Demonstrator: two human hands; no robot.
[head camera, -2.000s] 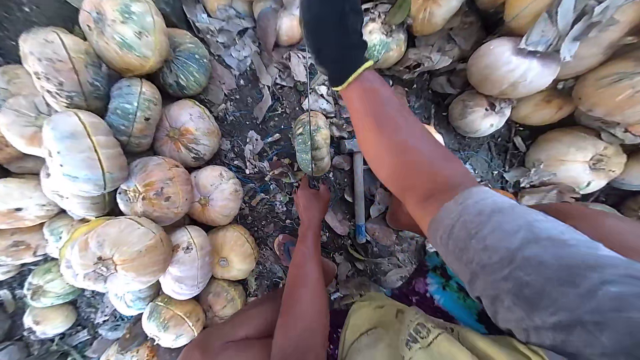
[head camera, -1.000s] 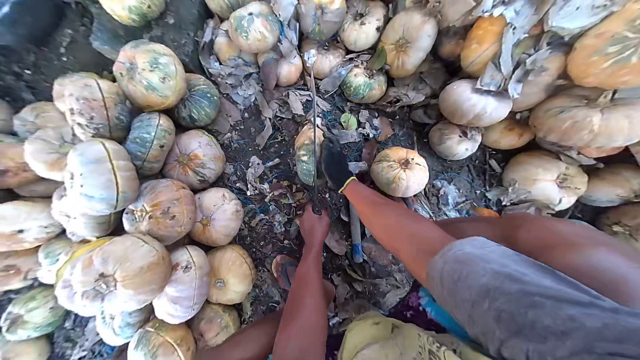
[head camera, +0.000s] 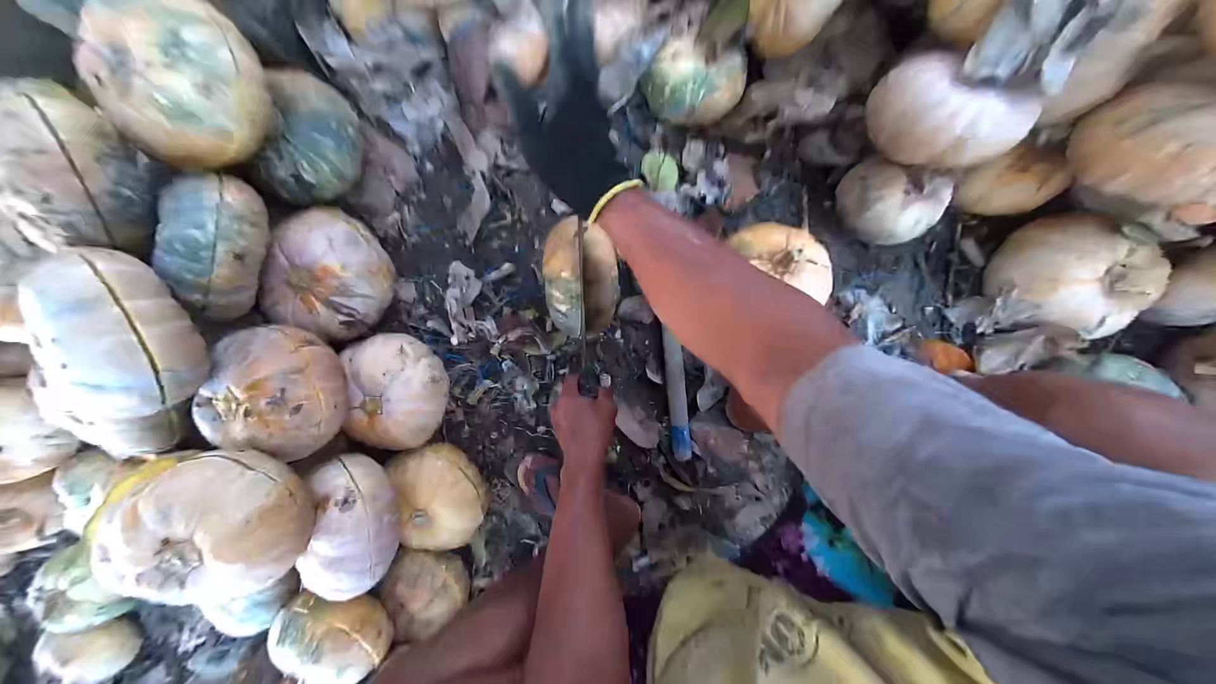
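My left hand (head camera: 584, 413), bare, is closed on the handle of a long-bladed knife (head camera: 582, 285). The blade lies lengthwise over a small green-and-orange pumpkin (head camera: 560, 275) on the ground, and whether it has cut in cannot be told. Beyond that pumpkin my right hand (head camera: 565, 123) reaches out in a black glove with a yellow cuff. Its blurred fingers are spread, with nothing seen in them. A pale orange pumpkin (head camera: 788, 256) sits partly behind my right forearm. Between my forearms lies a tool's handle (head camera: 675, 389) with a blue end; my right forearm hides its upper part.
Many pumpkins are piled on the left, several with dark lines across them, such as a large pale one (head camera: 114, 342). More pumpkins (head camera: 950, 109) lie at the right and far side. Dry leaves and scraps (head camera: 465, 294) litter the dark soil. My legs and a sandalled foot are near.
My right hand was beside the pumpkin under the blade one second ago; it has moved away to the far side. My left hand keeps hold of the knife.
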